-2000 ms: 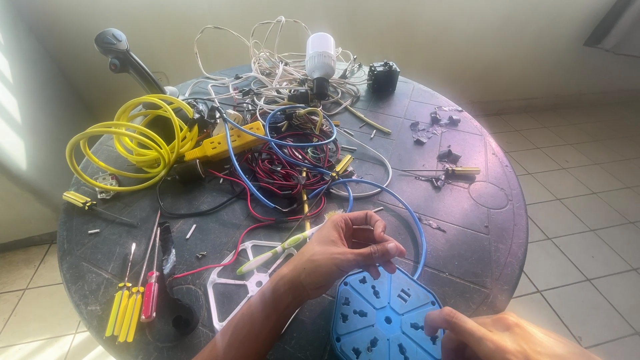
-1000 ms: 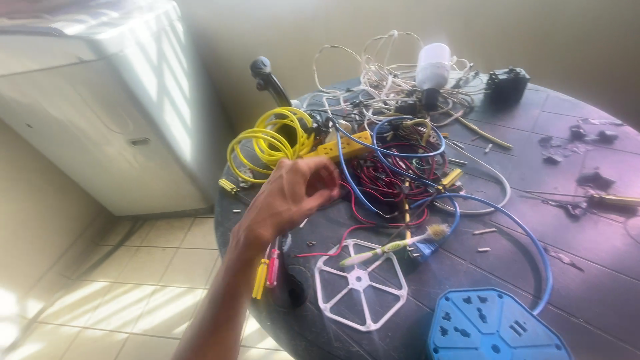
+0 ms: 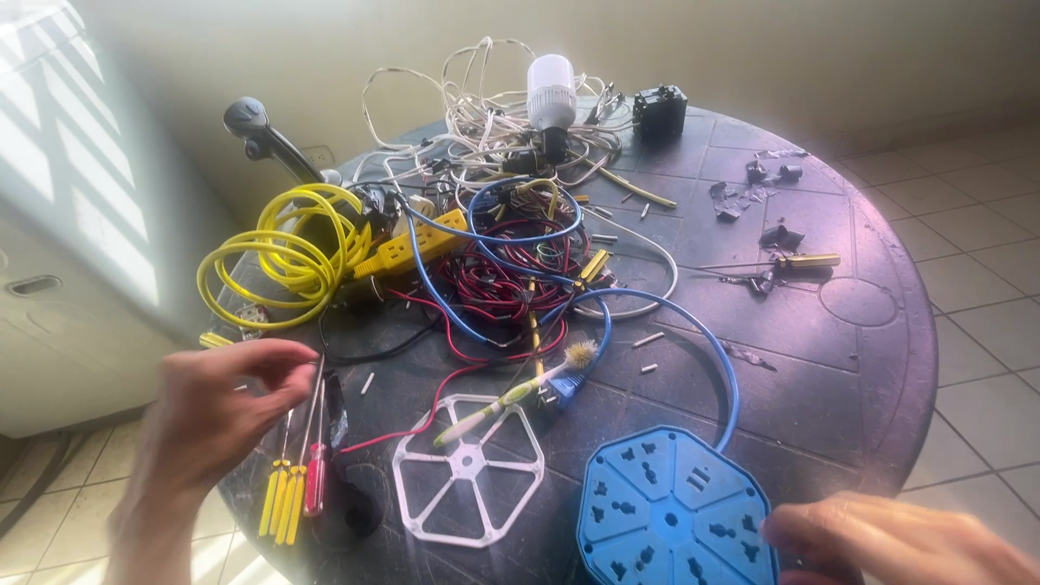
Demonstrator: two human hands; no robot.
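Observation:
My left hand (image 3: 215,414) hovers over the table's left edge with thumb and forefinger curled close; whether something thin is between them is unclear. Just beside it lie yellow-handled screwdrivers (image 3: 284,504) and a red-handled screwdriver (image 3: 315,483). My right hand (image 3: 877,532) touches the right edge of a blue octagonal multi-socket power strip (image 3: 670,500), its fingertips partly out of sight. A white octagonal plastic frame (image 3: 467,461) lies flat left of the power strip. Across that frame rests a green and white toothbrush (image 3: 496,410), its bristles by a blue plug (image 3: 561,390).
Tangled red and black wires (image 3: 508,276), a yellow power strip (image 3: 414,244), a coiled yellow cable (image 3: 280,252) and a white bulb (image 3: 552,97) crowd the table's back. At right lie another screwdriver (image 3: 808,261) and black scraps (image 3: 727,203). A black block (image 3: 659,112) stands behind.
My left hand has moved from above the blue power strip to the screwdrivers at the left. My right hand, out of view one second ago, is again at the power strip. The view has swung left and partly back.

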